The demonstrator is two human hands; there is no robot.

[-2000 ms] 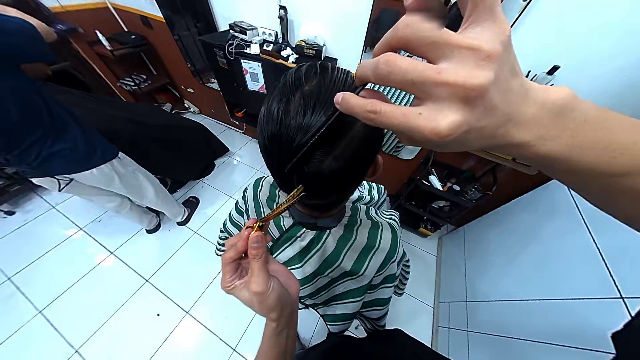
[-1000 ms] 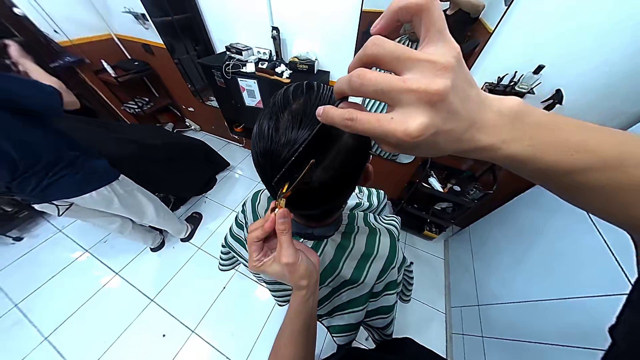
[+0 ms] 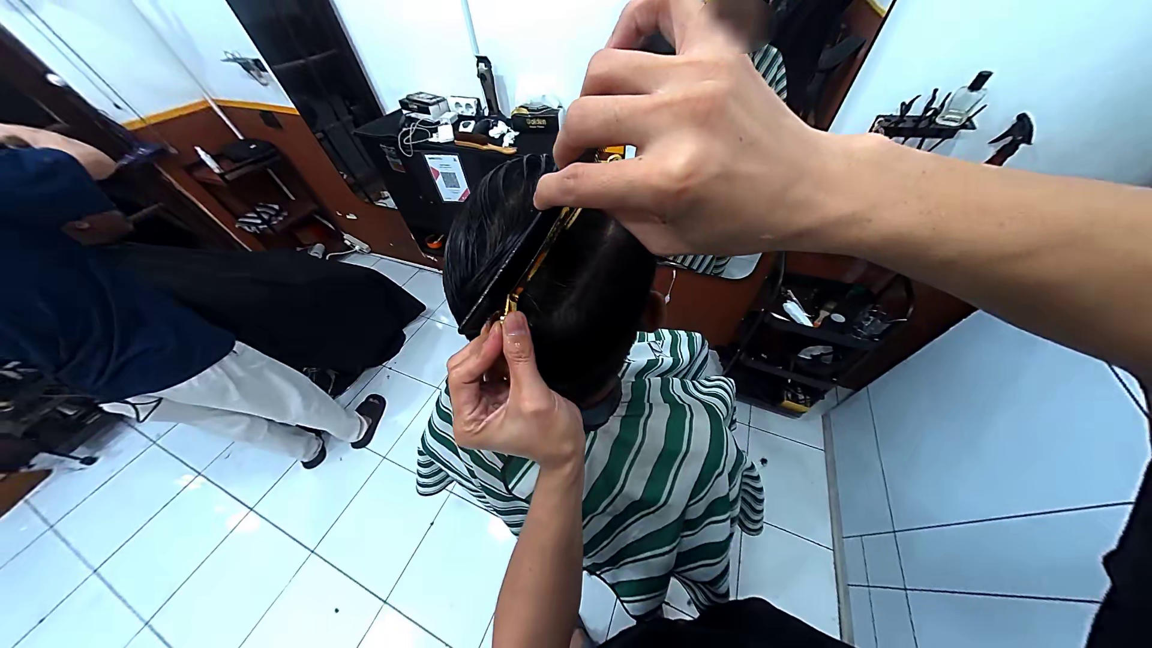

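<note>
A seated person with wet dark hair (image 3: 598,288) has their back to me, wearing a green-and-white striped cape (image 3: 630,486). My left hand (image 3: 517,391) pinches the near end of a slim gold hair clip (image 3: 538,261) between thumb and fingers. The clip lies along the hair at the back of the head, its far end running up to my right hand. My right hand (image 3: 675,148) is above the crown with fingers bent, its fingertips on what looks like a thin black comb (image 3: 504,279). This comb lies slanted along the hair parting, left of the clip.
At the left stands another person in a dark blue shirt (image 3: 99,288) beside a black cape (image 3: 261,297). A black cabinet (image 3: 405,193) with clippers and small items is ahead. A wall rack (image 3: 927,126) holds tools and a bottle; a low black shelf (image 3: 810,337) stands at right.
My left hand has moved up the back of the head with the gold clip, which lay lower before. My right hand has shifted a little left over the crown.
</note>
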